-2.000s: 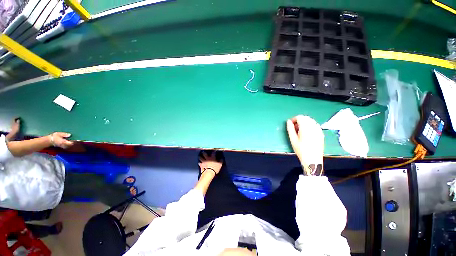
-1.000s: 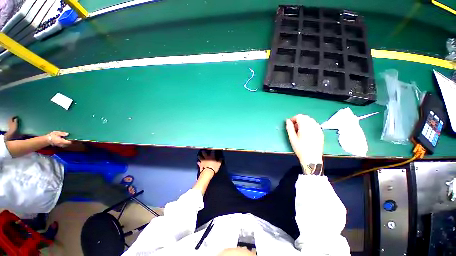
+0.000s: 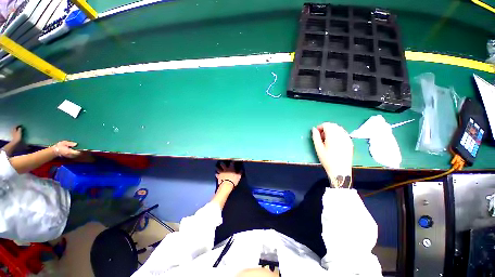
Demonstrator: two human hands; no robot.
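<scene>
My right hand (image 3: 334,147) rests on the green worktop (image 3: 190,116) near its front edge, loosely curled, with no object visible in it. My left hand (image 3: 228,176) lies on my dark-trousered knee below the bench edge, holding nothing visible; its fingertips are in shadow. A crumpled white cloth or glove (image 3: 382,145) lies just right of my right hand, not held. The black compartment tray (image 3: 350,59) lies flat beyond my right hand, its square pockets facing up.
Right: clear plastic bag (image 3: 436,119), black handheld device (image 3: 469,135) with an orange cable. Left: small white label (image 3: 70,108), yellow bar (image 3: 32,58), white trays (image 3: 27,24), and another person's hand (image 3: 65,149) at the bench edge. Below: black round stool (image 3: 114,253), blue stool (image 3: 271,200).
The person at the left has shifted a little, and more of the blue stool beside them shows. My hands have stayed in place. The view has shifted slightly.
</scene>
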